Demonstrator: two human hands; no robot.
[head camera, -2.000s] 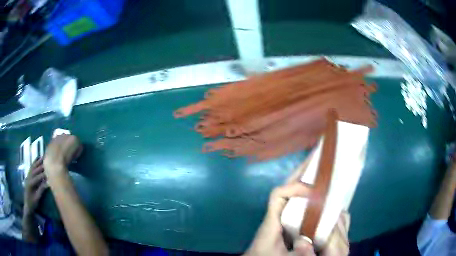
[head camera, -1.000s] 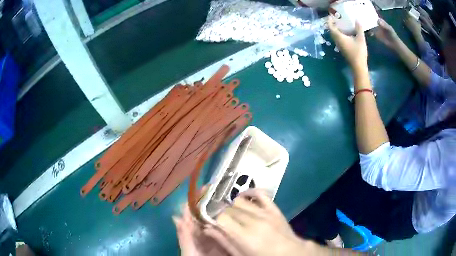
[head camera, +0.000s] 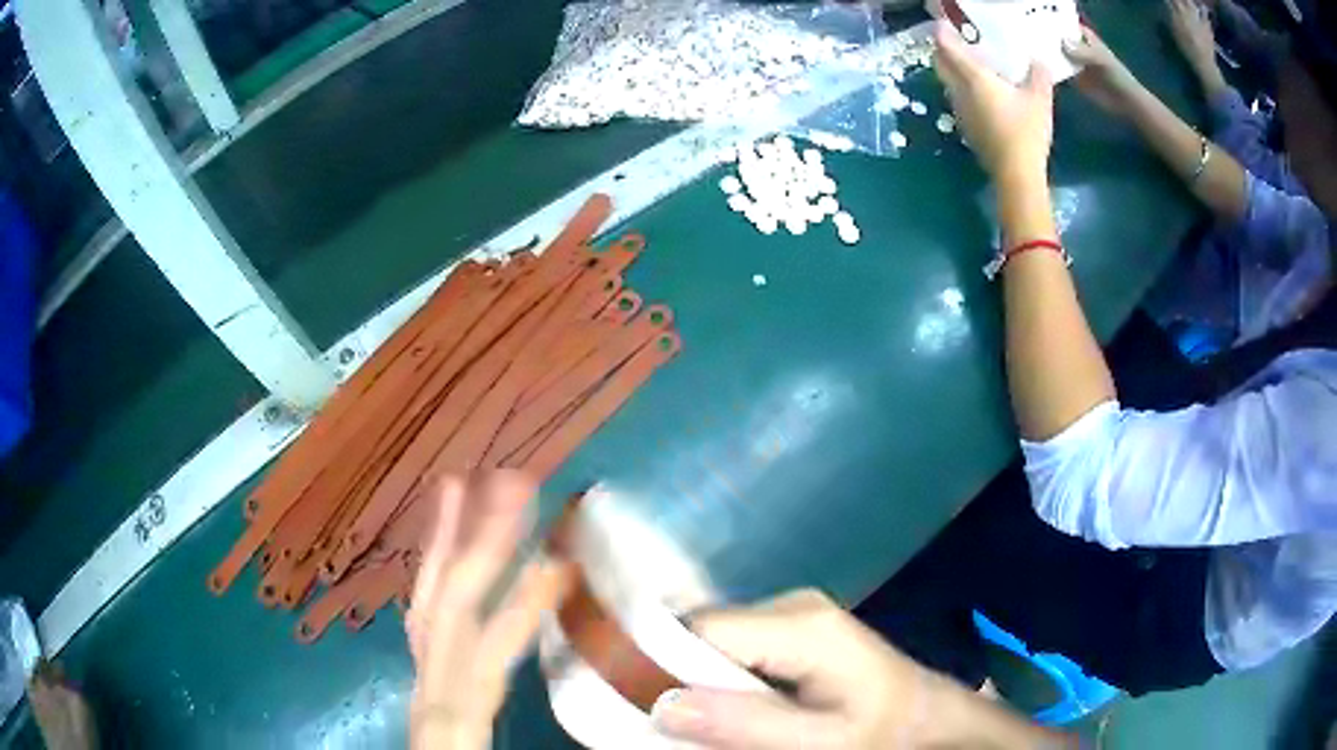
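Observation:
A cream housing (head camera: 645, 557) with a brown strap (head camera: 604, 637) along its side is in front of me, low in the view and blurred. My right hand (head camera: 799, 674) grips it from the right, thumb near the strap's lower end. My left hand (head camera: 477, 601) is raised at the housing's left, fingers apart and blurred; whether it touches the strap is hard to tell. The housing's lower end is cut off by the edge. A pile of loose brown straps (head camera: 440, 396) lies behind my left hand.
Loose white caps (head camera: 785, 188) lie beyond the strap pile, with a clear bag of caps (head camera: 689, 66) behind. A coworker at the right holds a cream housing (head camera: 1012, 32). A pale rail (head camera: 161, 513) and upright post (head camera: 176, 220) stand at the left. Another hand (head camera: 59, 711) shows lower left.
The housing has turned from open side up to strapped side showing. My left hand has come off its lower end to its left. The view has shifted slightly right.

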